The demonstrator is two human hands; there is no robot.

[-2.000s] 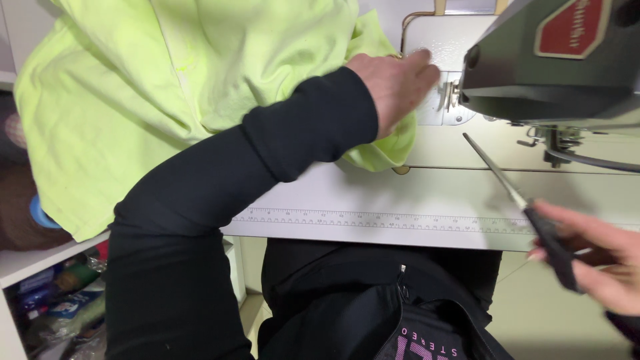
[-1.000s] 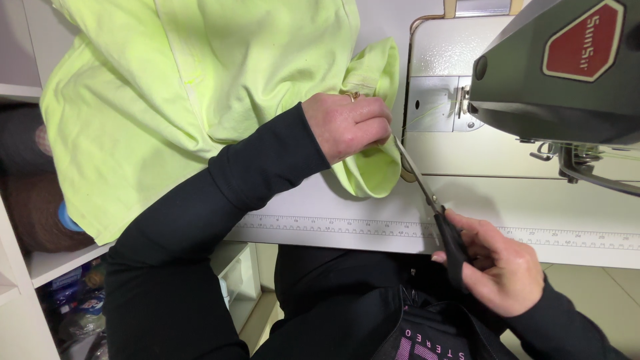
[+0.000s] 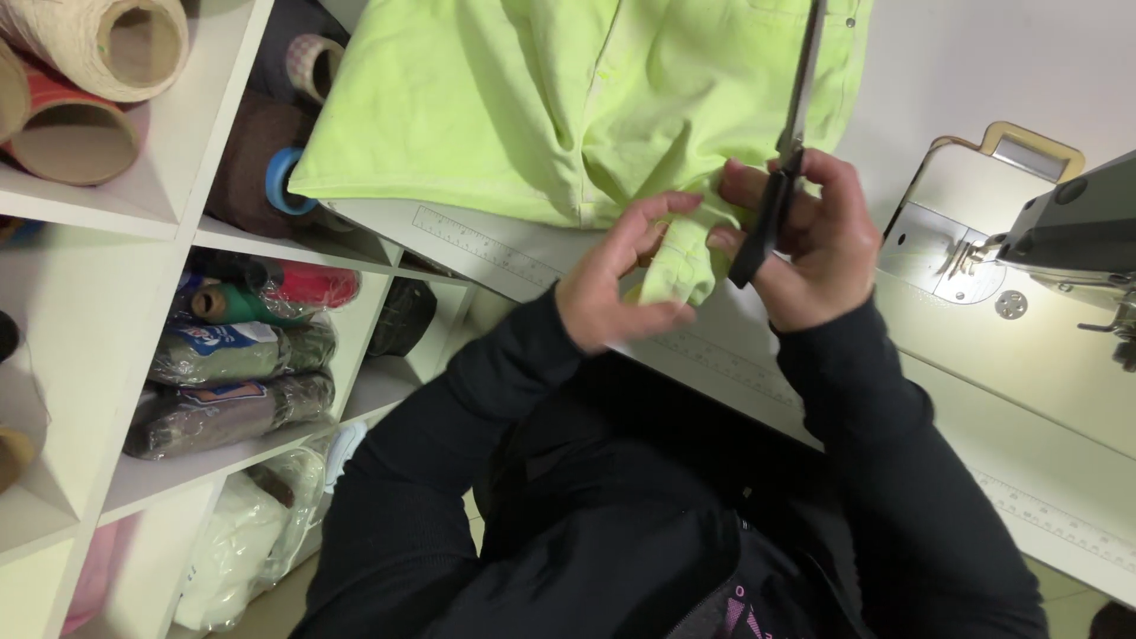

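Observation:
Lime-green trousers or a similar garment (image 3: 497, 106) lie across the white sewing table. My left hand (image 3: 621, 275) curves around a bunched, stitched end of the green cloth (image 3: 679, 262), its thumb along the lower edge. My right hand (image 3: 821, 240) holds black-handled scissors (image 3: 781, 195) against its palm, blades pointing up and away from me, while its fingertips pinch the same bunched cloth from the right. Exactly how the left fingers meet the cloth is partly hidden and blurred.
At the right stands a sewing machine (image 3: 1078, 231) with its needle area lit over a metal plate (image 3: 932, 253). A ruler scale (image 3: 488, 248) runs along the table's front edge. White shelves (image 3: 169, 257) at left hold thread cones (image 3: 133, 44) and plastic-wrapped spools (image 3: 248, 355).
My right hand has come to the cloth, and the scissors now point upward. The green cloth's end, earlier lying by the machine, is bunched between both hands. The view has swung left.

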